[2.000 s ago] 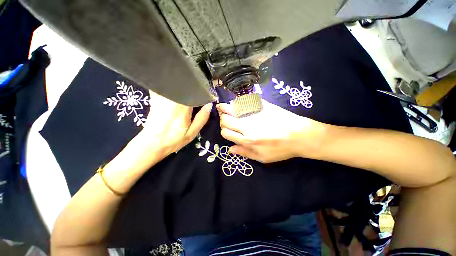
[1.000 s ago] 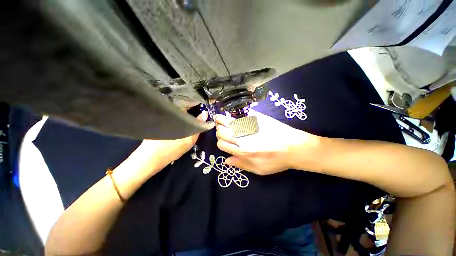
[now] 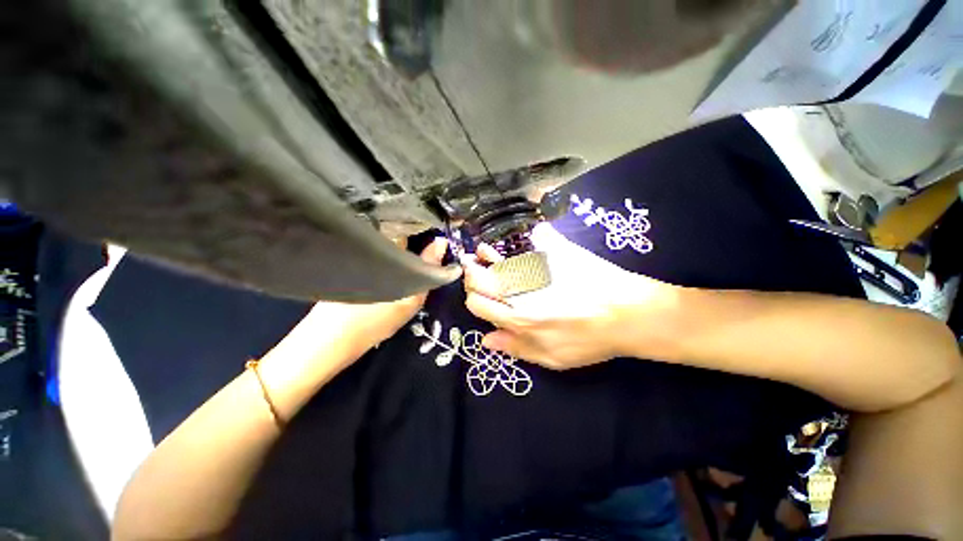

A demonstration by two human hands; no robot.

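The black garment panel (image 3: 655, 423) with pale flower embroidery (image 3: 491, 362) lies under the sewing machine head (image 3: 211, 137). My left hand (image 3: 385, 315) is partly hidden by the machine head; its fingertips show beside the needle area and press on the cloth. My right hand (image 3: 576, 306) lies right of the needle, its fingertips close together at the cloth, nearly touching the left fingertips. A beige ribbed knob (image 3: 522, 275) stands in front of the right hand. Whether either hand pinches the cloth is too small to tell.
Dark-handled scissors (image 3: 885, 277) lie at the right, near an orange-yellow piece (image 3: 917, 224). A paper sheet with writing (image 3: 834, 53) is on the machine at top right. Scraps (image 3: 815, 476) hang low at right. Dark cloth (image 3: 19, 349) is at the far left.
The view has shifted, so the machine head covers more of the upper left, hiding the left flower motif and much of my left hand. Both hands stay beside the needle.
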